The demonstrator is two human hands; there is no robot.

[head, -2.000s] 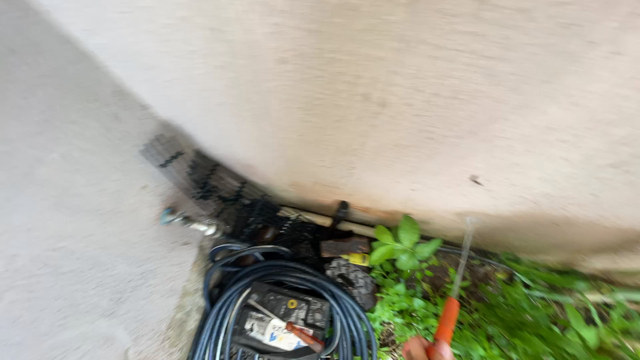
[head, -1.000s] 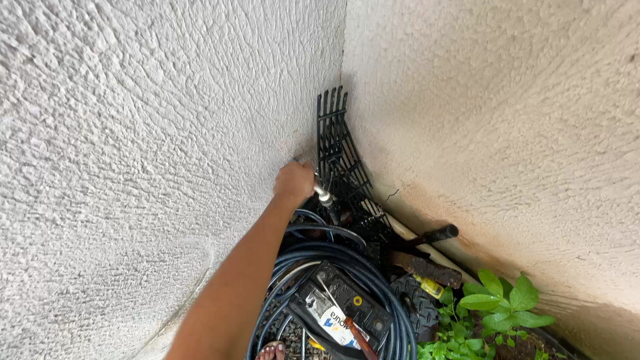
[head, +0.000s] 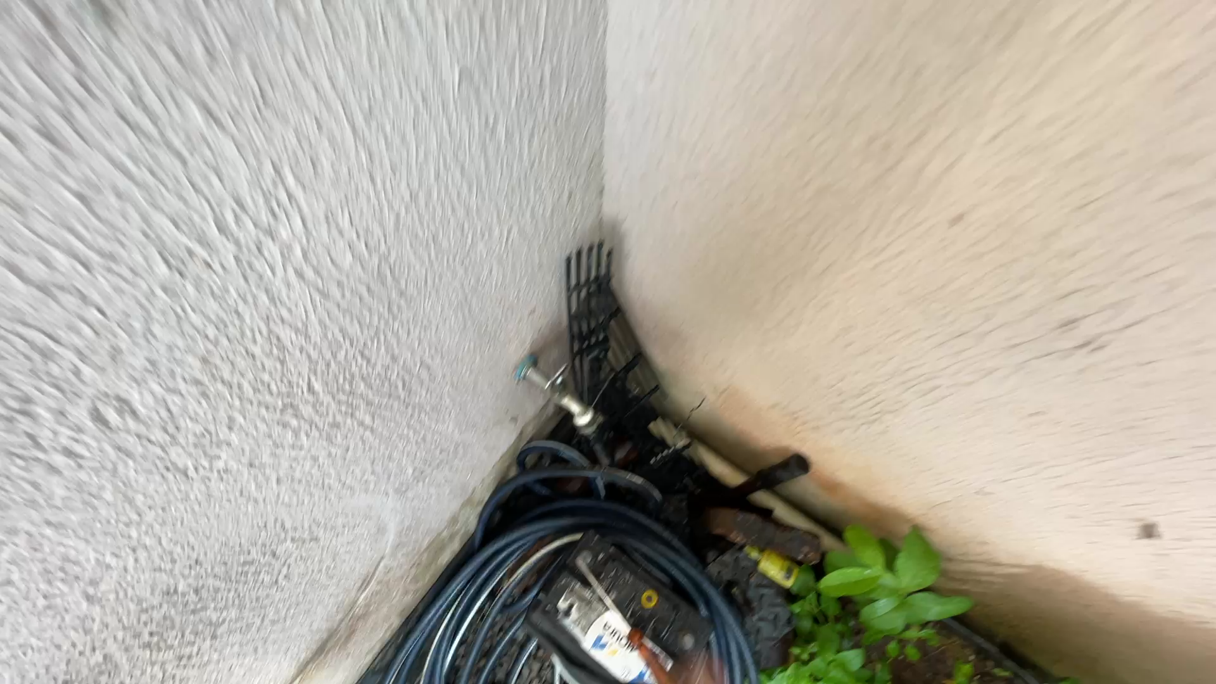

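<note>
At the bottom edge, a blurred skin-toned patch [head: 701, 667] may be part of my right hand, beside a screwdriver's orange-brown handle [head: 652, 655]; whether it touches the handle is unclear. My left hand is out of view. The screwdriver lies over a black battery [head: 622, 603] with a white label, inside a coil of dark blue hose [head: 532, 521]. Above the coil, a metal tap [head: 573, 407] with a blue-green handle sticks out from the left wall near the corner, with the dark hose end just below it.
Black plastic grating [head: 591, 313] stands in the wall corner. A pale pipe [head: 727, 472] runs along the right wall [head: 883, 285], with a dark tube end [head: 784, 470] over it. Dark rubble [head: 750, 594], a yellow container [head: 776, 568] and green plants [head: 879, 589] lie at lower right.
My left hand was at the tap one second ago and has left the view. Two seconds ago a hand held up an orange-handled screwdriver at the lower right; it is no longer there.
</note>
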